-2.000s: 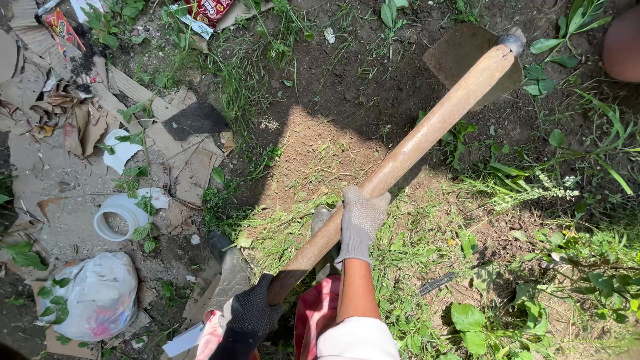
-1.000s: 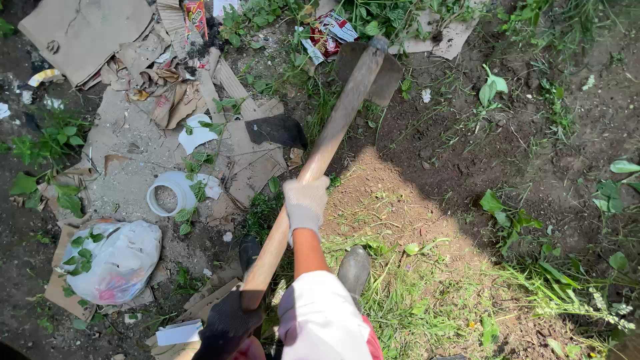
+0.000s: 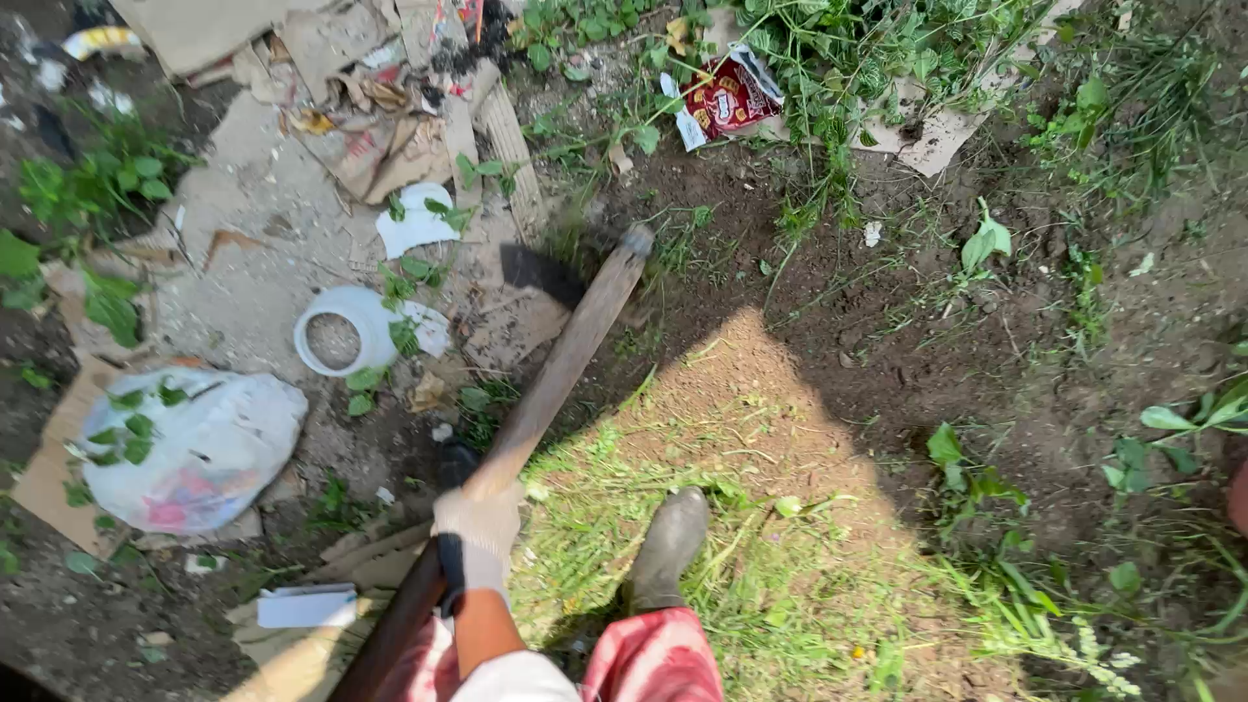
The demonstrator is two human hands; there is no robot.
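Observation:
My right hand [image 3: 478, 526], in a pale knit glove, is closed around the wooden handle of a hoe [image 3: 561, 375] near the lower middle of the view. The handle slants up and right from the bottom edge to a metal collar at its top end, close to the ground. The blade there is blurred and hard to make out against the dark soil. My left hand is not in view. A grey rubber boot [image 3: 671, 546] stands on cut grass to the right of the handle; a darker boot [image 3: 456, 468] is partly hidden behind the handle and my right hand.
Cardboard scraps [image 3: 253, 205], a white plastic container piece [image 3: 341, 331] and a knotted white bag [image 3: 195, 448] lie at left. A red snack packet [image 3: 731, 97] lies among weeds at top. Leafy plants [image 3: 960, 478] grow at right; a reddish round object [image 3: 1238, 497] shows at the right edge.
The hoe head has moved left, from the upper right, across to beside the cardboard. My dark-gloved left hand, earlier on the handle's lower end, is out of view. The view has shifted.

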